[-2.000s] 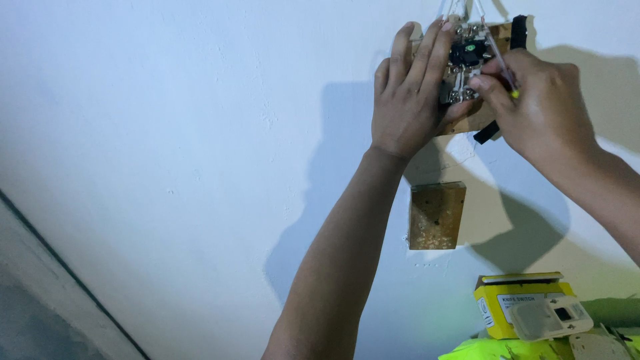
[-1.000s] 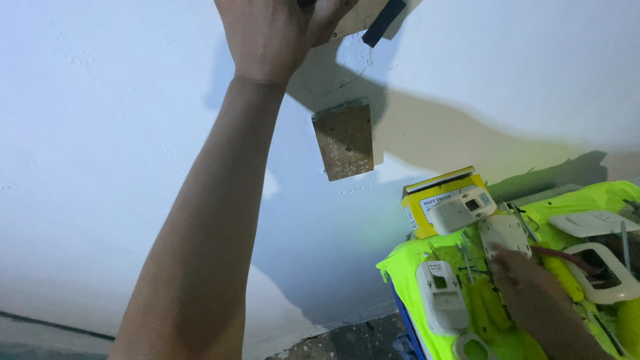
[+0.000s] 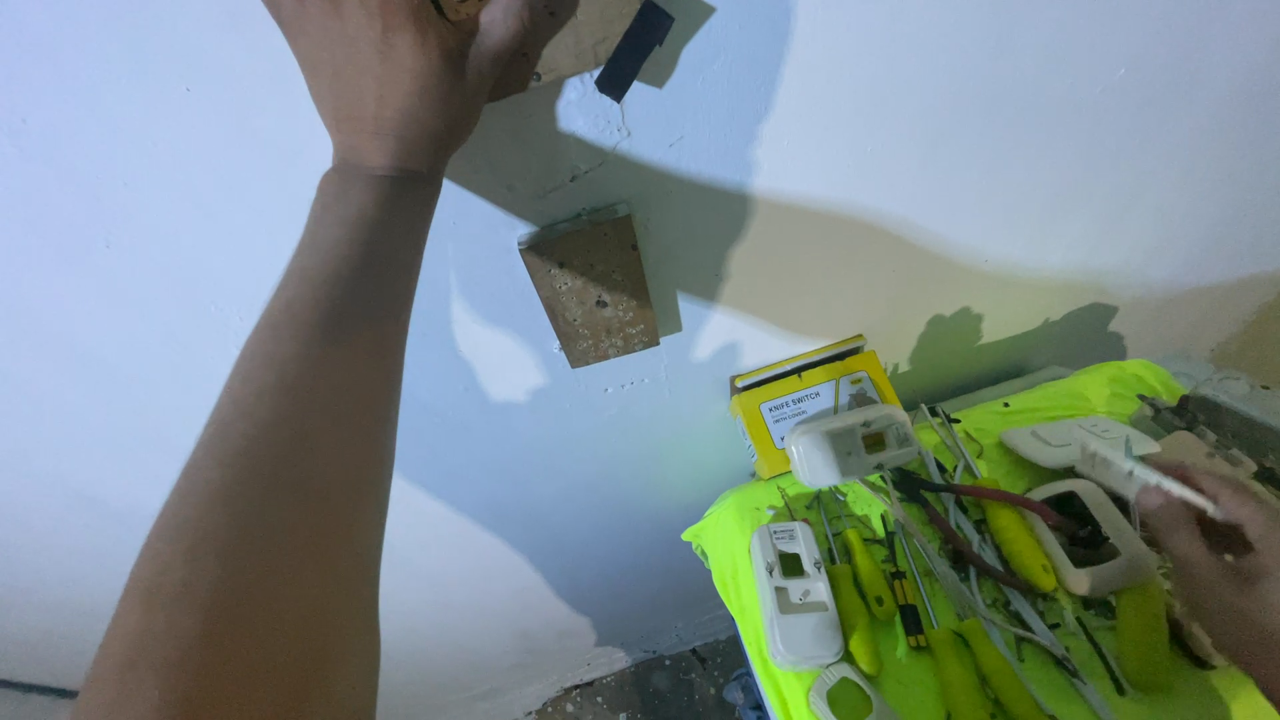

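My left hand (image 3: 410,80) is raised at the top edge against a brown wooden board (image 3: 575,40) on the wall; its fingers are cut off by the frame, so its hold is hidden. A black strip (image 3: 635,50) hangs beside that board. At the lower right my right hand (image 3: 1210,540), blurred, holds a flat white plastic piece (image 3: 1140,475) above the yellow-green cloth (image 3: 725,530). Close to this hand lie a white open-centred plastic cover (image 3: 1040,560) and a white switch cover (image 3: 1075,440).
Below the board, a smaller wooden block (image 3: 600,290) is fixed to the wall. On the cloth are a yellow knife switch box (image 3: 755,430), a white plastic housing (image 3: 850,445), another housing (image 3: 795,600), several yellow-handled screwdrivers (image 3: 1010,530) and wires (image 3: 985,492).
My right hand has left the device on the board and come down to the cloth; it now holds a white piece there. My left hand stays up at the board. The view has shifted down and right.
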